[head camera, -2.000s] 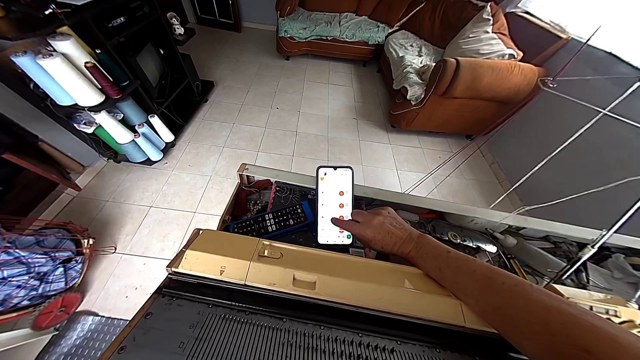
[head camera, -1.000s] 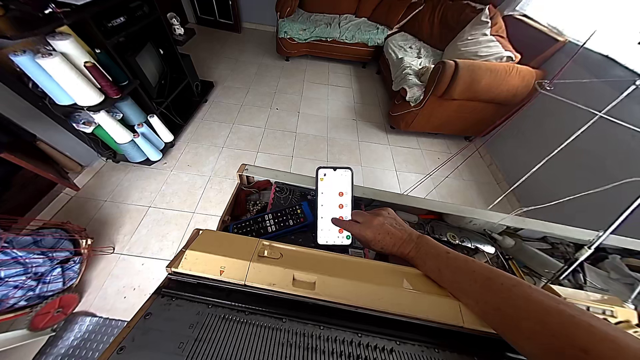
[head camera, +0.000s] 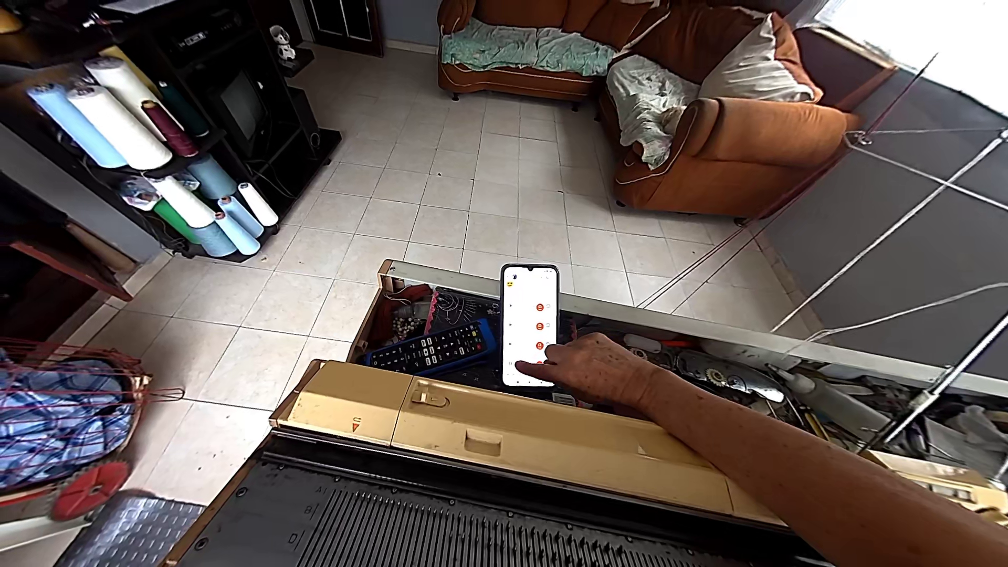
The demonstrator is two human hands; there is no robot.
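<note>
A smartphone [head camera: 529,315] with a lit white screen stands nearly upright behind the beige rear cover [head camera: 543,453] of a flatbed knitting machine. My right hand [head camera: 594,368] comes in from the right, its index finger extended against the lower part of the screen; it holds nothing. A remote control in a blue case [head camera: 433,348] lies just left of the phone, in a long open tray. The black needle bed [head camera: 441,524] fills the bottom of the view. My left hand does not show.
Tools and small parts fill the tray [head camera: 669,316] behind the machine. Yarn cones [head camera: 118,118] stand on a black shelf at left, above a wire basket [head camera: 146,386] with plaid cloth. Yarn and a metal rod [head camera: 945,370] cross the right side. A brown sofa [head camera: 709,173] stands beyond.
</note>
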